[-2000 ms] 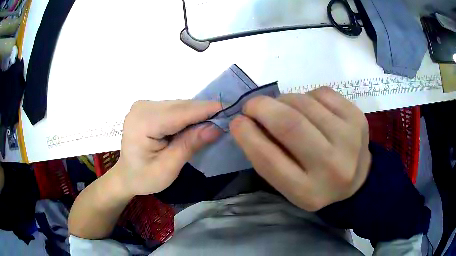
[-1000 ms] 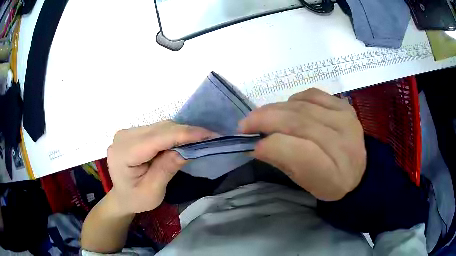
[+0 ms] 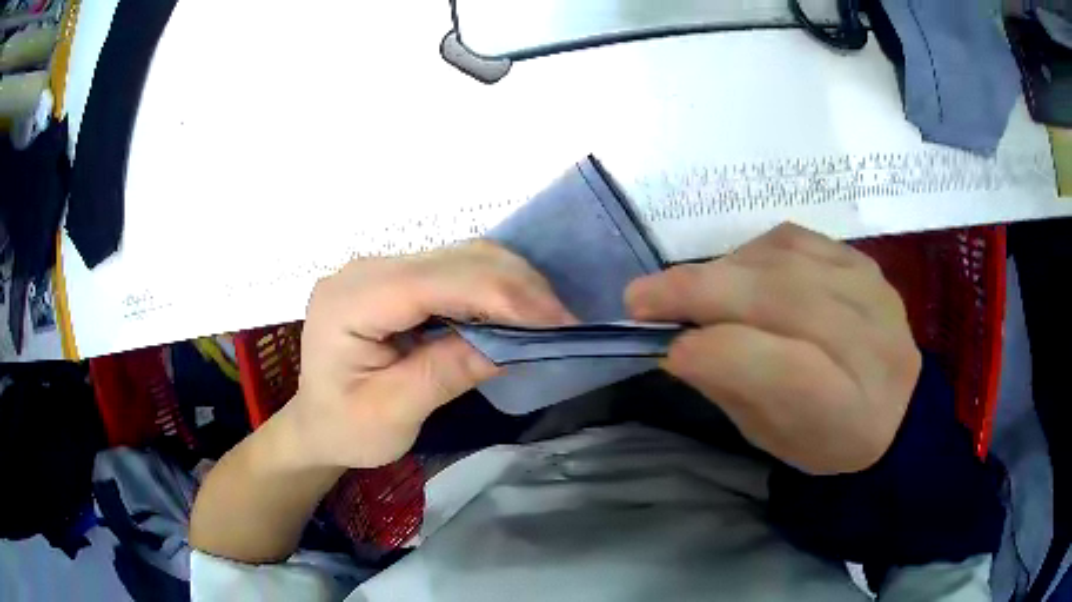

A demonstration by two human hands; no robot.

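Note:
A grey-blue cut panel (image 3: 567, 245) with a dark stitched line along its upper right edge is held between my hands at the front edge of the table. Its near part is folded, and layered dark and grey-blue edges face up between my fingers. My left hand (image 3: 406, 353) pinches the left side of the fold with thumb and fingers. My right hand (image 3: 782, 341) pinches the right end of the same fold. The fingers hide parts of the panel.
The white table (image 3: 294, 129) has a printed ruler along its front edge. A long black strip (image 3: 104, 153) lies left. Sewn grey-blue pieces (image 3: 958, 82), black scissors handles (image 3: 837, 26) and a phone (image 3: 1046, 71) are right. Red baskets (image 3: 905, 282) stand below.
Since two seconds ago, the fold has come lower and lies more level, and its layered edges have turned upward. My hands still hold the panel. The camera view has shifted slightly.

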